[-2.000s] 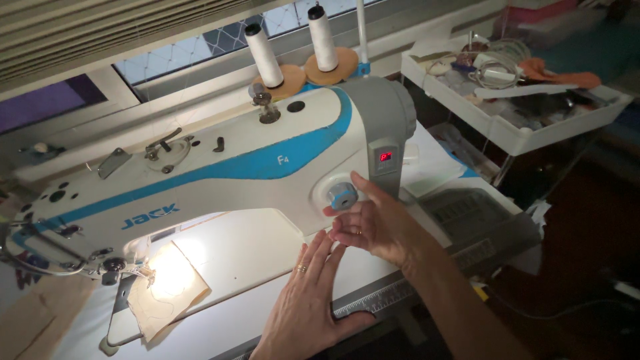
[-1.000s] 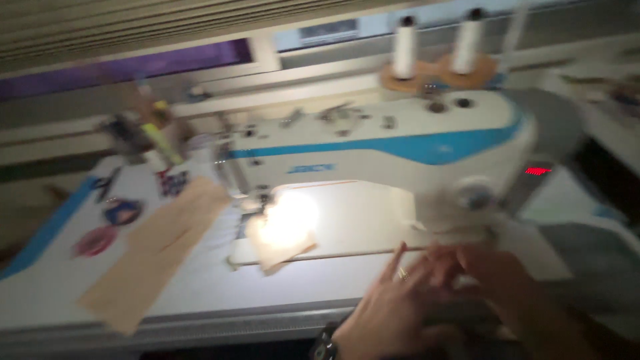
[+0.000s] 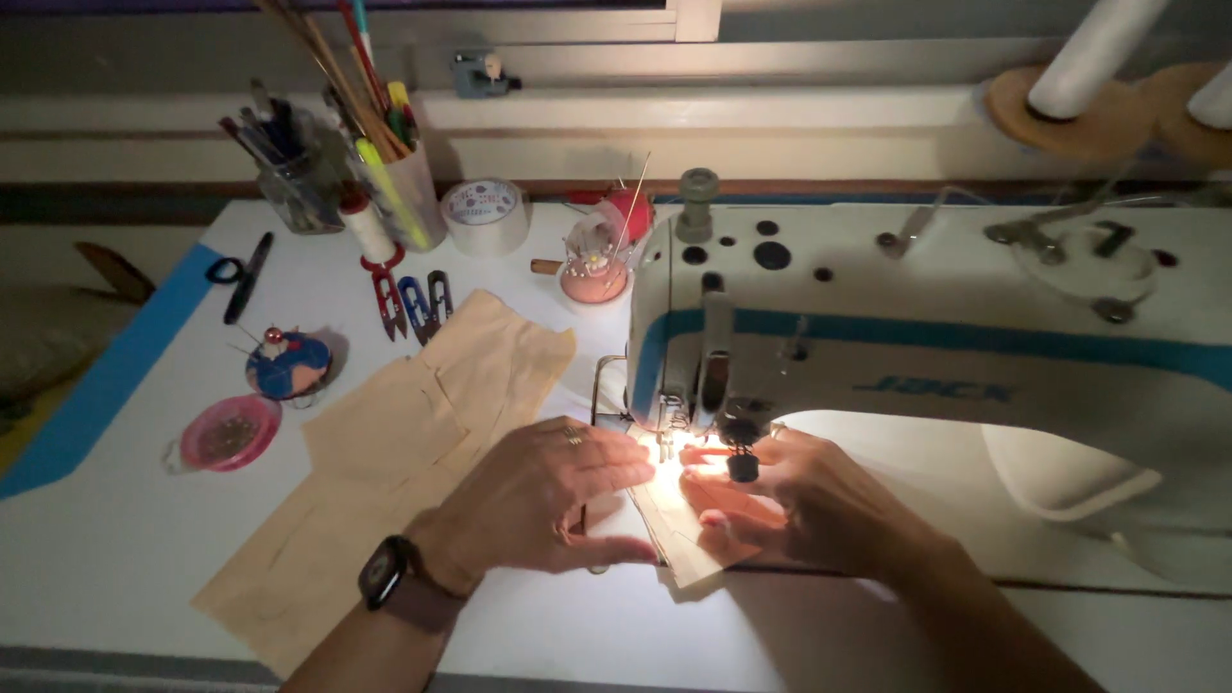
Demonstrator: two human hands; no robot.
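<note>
A small tan fabric piece (image 3: 688, 558) lies under the presser foot (image 3: 666, 438) of the white and blue Jack sewing machine (image 3: 924, 385), brightly lit by its lamp. My left hand (image 3: 549, 496), with a watch at the wrist, rests flat at the left edge of this piece, fingertips beside the foot. My right hand (image 3: 799, 500) presses on the fabric's right side, fingers near the needle area. Neither hand is closed around anything. Glare hides the needle tip. Larger tan fabric pieces (image 3: 385, 433) with drawn lines lie left of the machine, partly beneath my left forearm.
Thread snips (image 3: 414, 306), a blue pincushion (image 3: 287, 366) and a pink dish of pins (image 3: 229, 433) lie at the left. Behind stand pen holders (image 3: 399, 192), a tape roll (image 3: 484, 217) and another pincushion (image 3: 592, 269). Thread cones (image 3: 1092, 63) stand at back right.
My hands have moved left from the dial end of the machine to the presser foot, onto the small fabric piece. The view has swung left and closer.
</note>
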